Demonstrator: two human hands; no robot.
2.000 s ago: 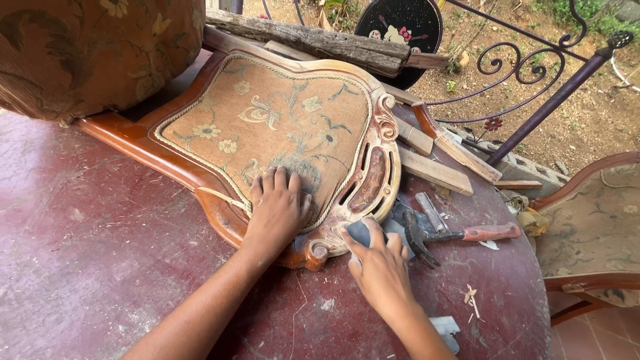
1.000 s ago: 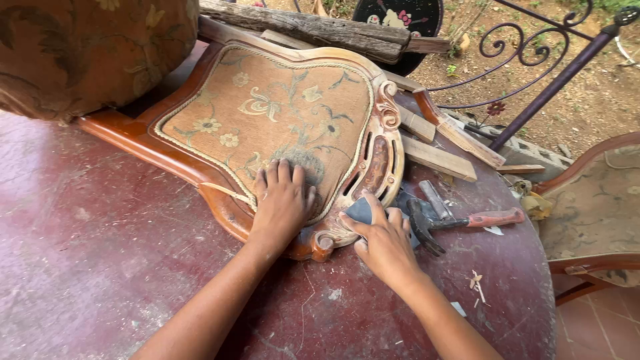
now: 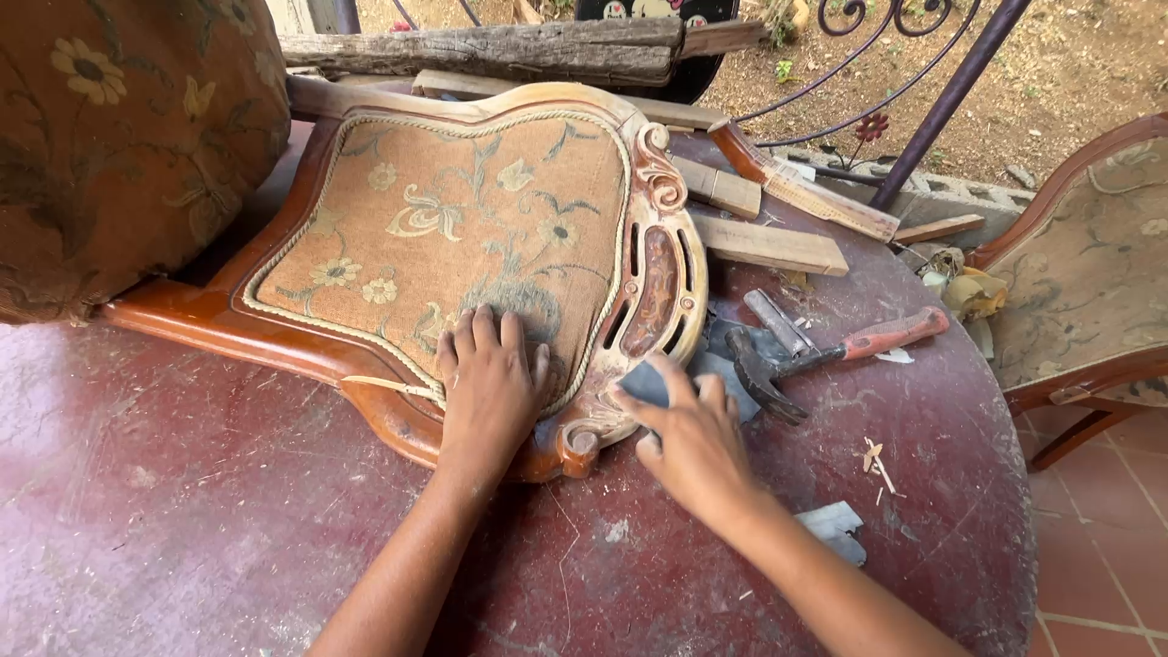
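A wooden chair with a floral upholstered back (image 3: 456,219) lies on a round red table (image 3: 228,474). My left hand (image 3: 493,383) rests flat on the fabric near the lower right edge of the padding, fingers slightly spread. With my right hand (image 3: 689,429) I press a piece of blue-grey sandpaper (image 3: 645,383) against the carved top rail (image 3: 607,392), beside its pierced slots. The rail there is pale and bare, while the side frame (image 3: 274,333) is glossy reddish brown. The upholstered seat (image 3: 137,137) rises at the upper left.
Right of the carving lie a claw hammer (image 3: 821,358), a grey cylindrical piece (image 3: 777,321) and grey sheets. A torn grey scrap (image 3: 835,529) and wood splinters are nearer me. Wood strips (image 3: 776,245) and a weathered beam (image 3: 511,52) lie behind. Another chair (image 3: 1086,274) stands at right.
My right hand has shifted slightly along the carved rail with the sandpaper. My left hand stays on the fabric.
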